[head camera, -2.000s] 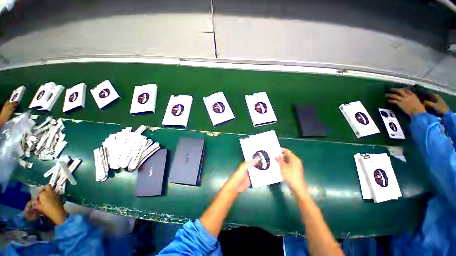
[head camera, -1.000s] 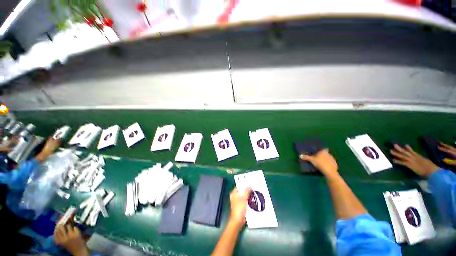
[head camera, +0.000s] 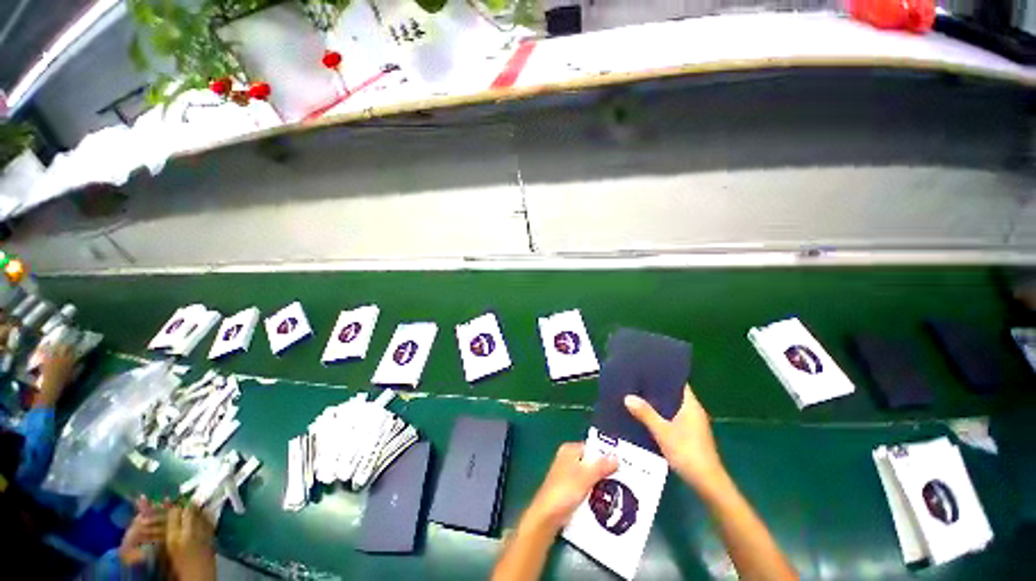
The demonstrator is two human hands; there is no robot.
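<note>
My left hand (head camera: 571, 486) holds a white printed outer sleeve (head camera: 619, 516) with a dark round picture, low in the middle of the head view. My right hand (head camera: 678, 434) holds a dark inner box (head camera: 643, 369) by its lower right part, thumb on top. The dark box's lower end meets the sleeve's upper end; whether it is inside the opening cannot be told. Two dark boxes, one at the left (head camera: 397, 499) and one beside it (head camera: 471, 474), lie on the near worktop.
White sleeved boxes (head camera: 483, 346) are spaced along the far strip. Two dark boxes (head camera: 890, 369) lie at its right. A sleeve stack (head camera: 938, 499) is near right. White strips (head camera: 347, 441) are heaped at left. A neighbour's hands (head camera: 170, 533) and a clear bag (head camera: 105, 437) are far left.
My right hand has brought the dark box from the far strip to the sleeve's upper end. The sleeve is now tilted. The neighbour's hands at the right have left the view.
</note>
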